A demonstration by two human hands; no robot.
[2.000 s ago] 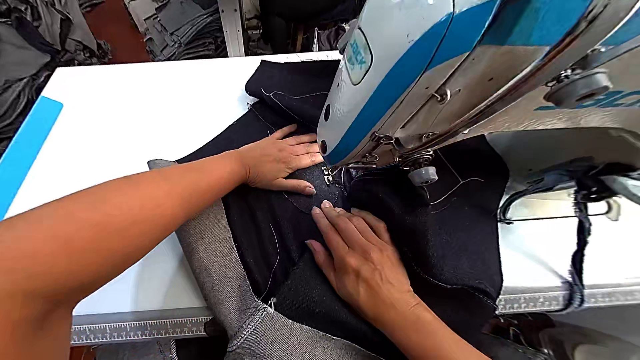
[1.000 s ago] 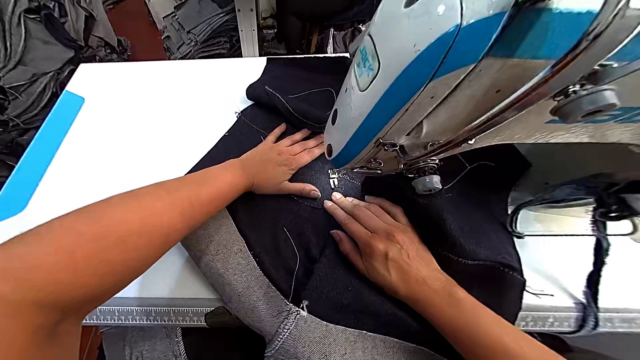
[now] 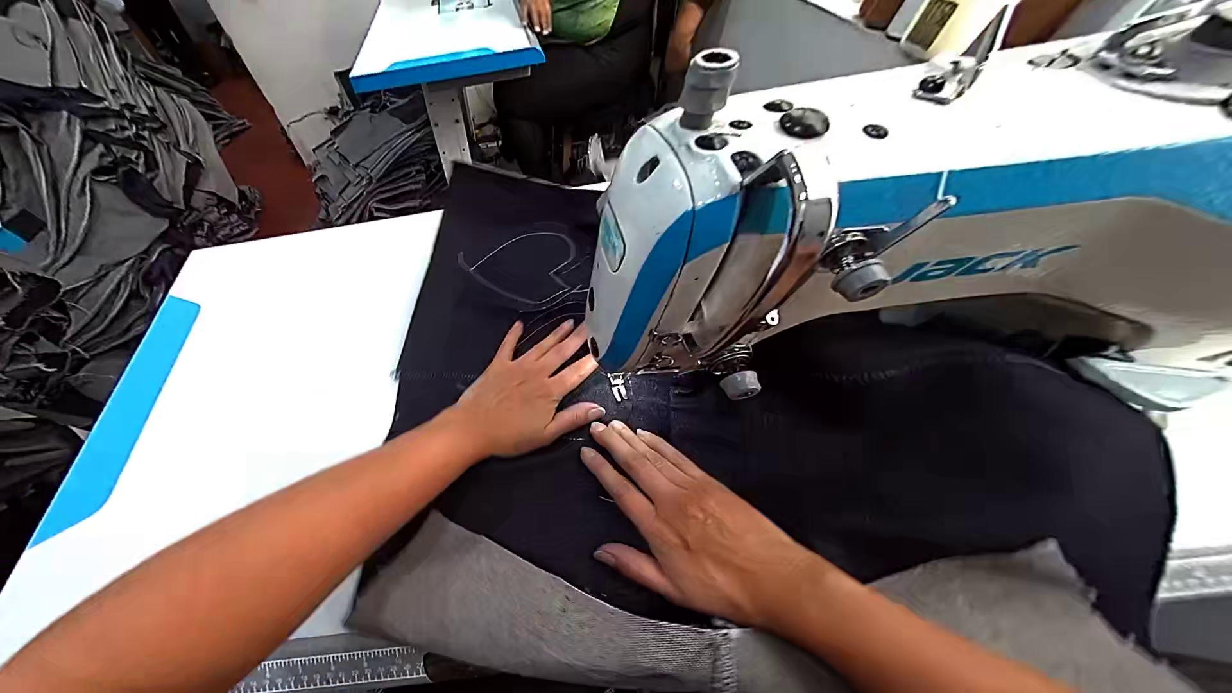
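Note:
A dark denim garment (image 3: 866, 452), its paler grey inner side turned up along the near edge, is spread under the head of a white and blue Jack sewing machine (image 3: 664, 231). My left hand (image 3: 525, 395) lies flat on the denim, fingers apart, just left of the presser foot (image 3: 618, 387). Flat on the cloth nearer to me is my right hand (image 3: 688, 520), fingertips close below the presser foot and near my left thumb. Neither hand grips anything. Loose thread (image 3: 520, 289) curls on the denim beyond my left hand. The needle tip cannot be made out.
Piles of grey and black cloth (image 3: 87, 173) lie at the left, with another stack (image 3: 380, 159) behind the white table (image 3: 308, 356). A ruler strip (image 3: 337, 666) runs along the table's near edge. Another person (image 3: 577, 67) sits by a second table (image 3: 452, 43) at the back.
The denim has shifted, and more of it now lies to the right of the presser foot. Both hands remain flat beside the foot. The view has swung to show more of the machine and room.

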